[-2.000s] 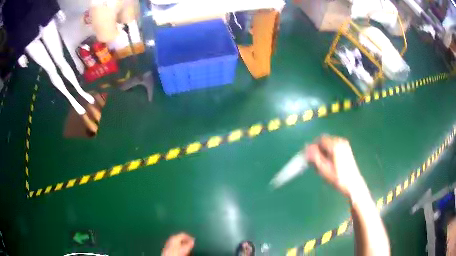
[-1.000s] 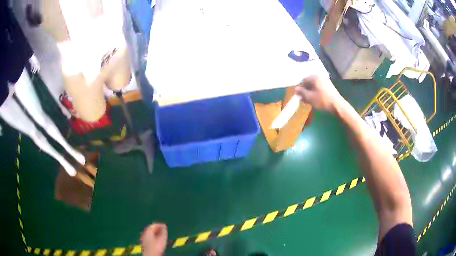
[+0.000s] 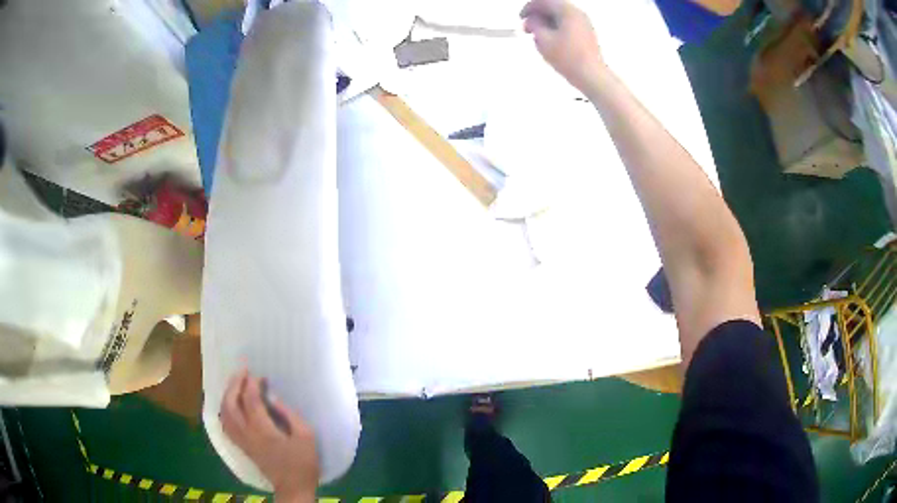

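Note:
The long grey-white padded sleeve board [image 3: 280,255] lies along the left side of the white-covered table [image 3: 443,324]. My left hand [image 3: 270,437] is on its rounded near end; a small dark shape shows at the fingers, and I cannot tell if it is held. My right hand [image 3: 563,34] is over the far part of the table, fingers bent. A pale strip edge [image 3: 467,31] runs up to its fingertips, but white on white hides whether it is gripped. A small grey-brown block [image 3: 422,52] and a wooden ruler [image 3: 438,145] lie left of my right hand.
Pale dress forms [image 3: 148,305] stand close on the left, beside a white surface with a red-framed label [image 3: 136,139]. A yellow wire cart [image 3: 836,363] and a box [image 3: 807,128] are on the right. A black-and-yellow tape line [image 3: 610,475] crosses the green floor.
The view has moved from the floor up to the table. My right hand, earlier carrying a white strip, is now over the table. My left hand has come onto the sleeve board.

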